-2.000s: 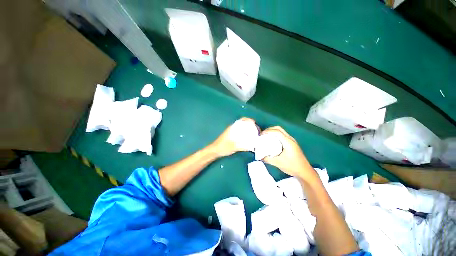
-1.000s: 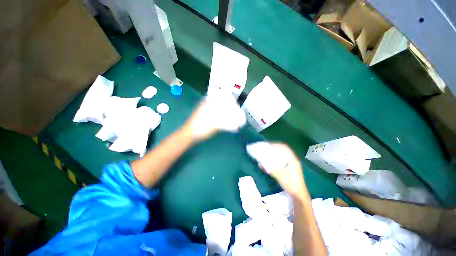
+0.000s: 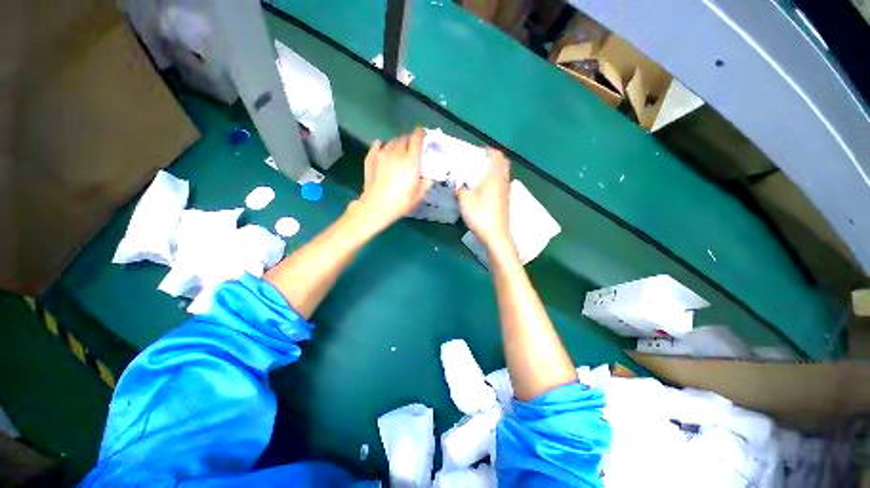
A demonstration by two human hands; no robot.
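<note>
A small white carton (image 3: 437, 204) stands at the conveyor edge in front of me. White material (image 3: 454, 160) shows at its top, between my hands; whether this is a bundle or the carton's flaps is unclear. My left hand (image 3: 394, 178) grips the left side and my right hand (image 3: 488, 198) grips the right side. Another white carton (image 3: 529, 225) is just right of my right hand, partly hidden by it. A loose pile of white wrapped items (image 3: 658, 429) lies at the lower right, partly behind my right sleeve.
Several white pouches (image 3: 205, 250), white discs (image 3: 259, 197) and a blue cap (image 3: 312, 192) lie at left. A grey post (image 3: 272, 105) rises beside a carton (image 3: 310, 105). More cartons (image 3: 641, 306) stand at right, near a brown bulk carton (image 3: 754, 375). A cardboard sheet (image 3: 86, 143) is far left.
The hands, apart with a white bundle in each one second ago, have come together at the carton's top. No separate bundle is clear in either hand. The view has shifted, showing more beyond the conveyor.
</note>
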